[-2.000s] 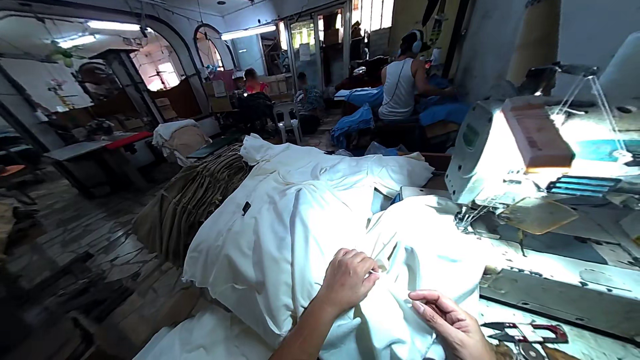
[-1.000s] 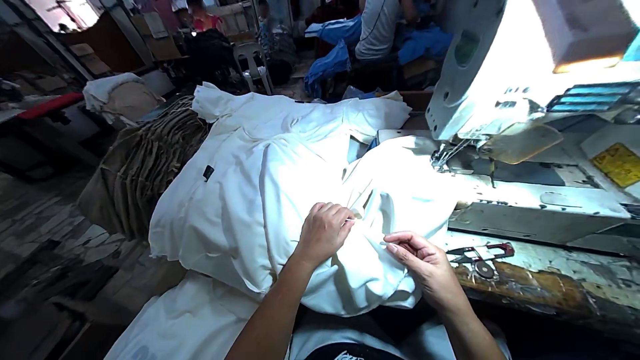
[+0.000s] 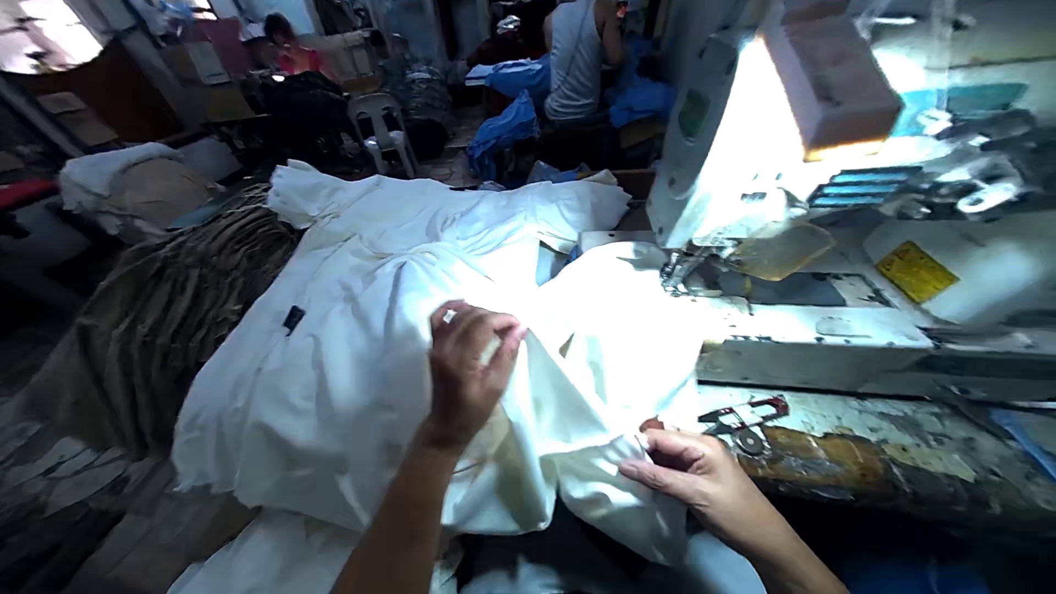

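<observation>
White cloth [image 3: 355, 371] lies in a large folded heap in front of me, with a small black tag on its left part. My left hand [image 3: 470, 359] is raised at the middle of the heap, its fingers curled at a fold; whether they pinch the cloth is unclear. Between thumb and fingers, my right hand [image 3: 685, 466] holds the cloth's edge at lower right. Part of the cloth reaches the needle area of an industrial sewing machine [image 3: 701, 190] at the right, under its bright lamp.
Thread snips [image 3: 747, 421] lie on the worn table edge [image 3: 825, 458] beside my right hand. A pile of brown cloth [image 3: 181, 305] stands at left. Behind are a plastic chair [image 3: 381, 136], blue cloth [image 3: 507, 132], a person in a white sleeveless top [image 3: 575, 58] and another person farther left.
My left hand has lifted from lower on the cloth, and the cloth between my hands is drawn up into a fold. The view has tilted down and moved closer to the machine.
</observation>
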